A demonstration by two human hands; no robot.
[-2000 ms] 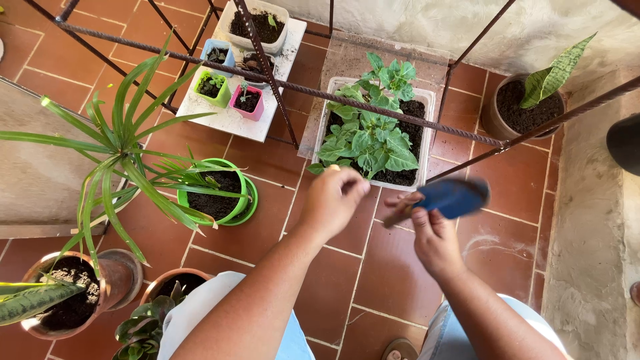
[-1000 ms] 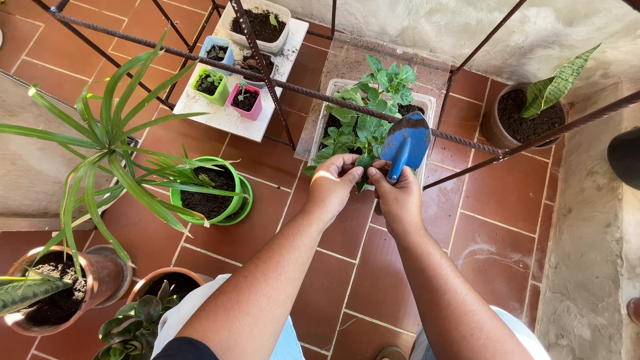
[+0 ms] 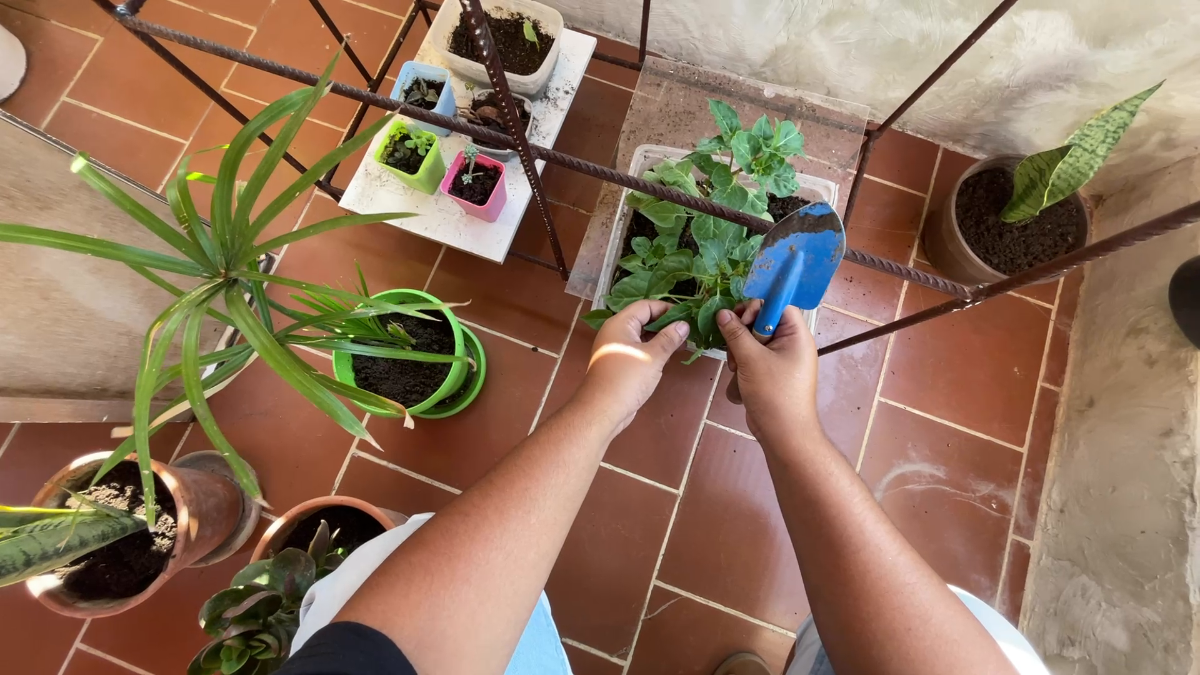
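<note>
A blue hand trowel, its blade flecked with soil, points up and away from my right hand, which is closed around its handle. My right thumb and fingertips also touch a leaf at the near edge of the leafy green plants. These grow in a whitish rectangular planter of dark soil. My left hand is at the same near edge, thumb and fingers curled around the foliage; whether they pinch a leaf is hard to tell.
A rusty rebar frame crosses above the planter. Small pots stand on a white board at upper left. A green pot, a spiky-leaved plant and terracotta pots are at left. A potted snake plant stands by the right wall.
Two seconds ago my hands were apart, the trowel held to the right of the planter. Both hands came together at the plants' near edge and remain there.
</note>
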